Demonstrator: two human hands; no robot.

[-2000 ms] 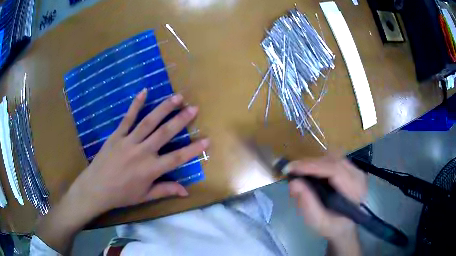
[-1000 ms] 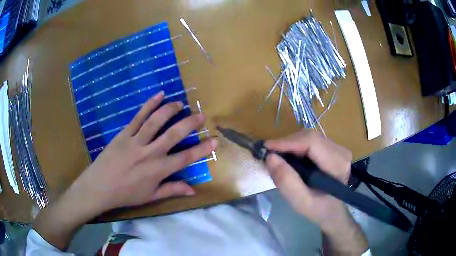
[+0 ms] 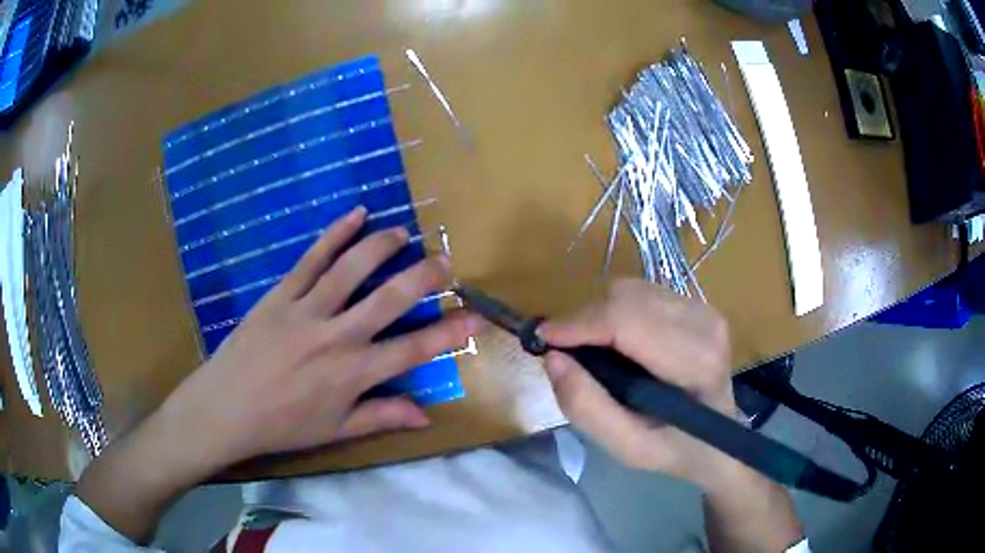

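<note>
A blue solar cell string [image 3: 283, 173] with silver lines lies on the brown tabletop, its ribbon ends sticking out at the right edge. My left hand [image 3: 324, 335] lies flat on its lower right part, fingers spread, fingertips at the right edge. A short ribbon piece [image 3: 446, 246] lies upright across the tails there, partly hidden by my fingers. My right hand [image 3: 648, 378] holds the black soldering iron [image 3: 670, 405], its tip at the ribbon beside my left fingertips. Whether the tip touches is hard to tell.
A heap of short ribbons [image 3: 680, 151], a white strip [image 3: 783, 173] and the iron stand [image 3: 866, 103] are right. Long ribbons [image 3: 63, 313] and another white strip [image 3: 15, 292] are left. A loose ribbon [image 3: 434, 86] lies behind. A stack [image 3: 43, 49] is upper left.
My right hand has brought the iron leftward to the cell's right edge. A short ribbon piece now shows by my left fingertips. My left hand still rests on the cell string.
</note>
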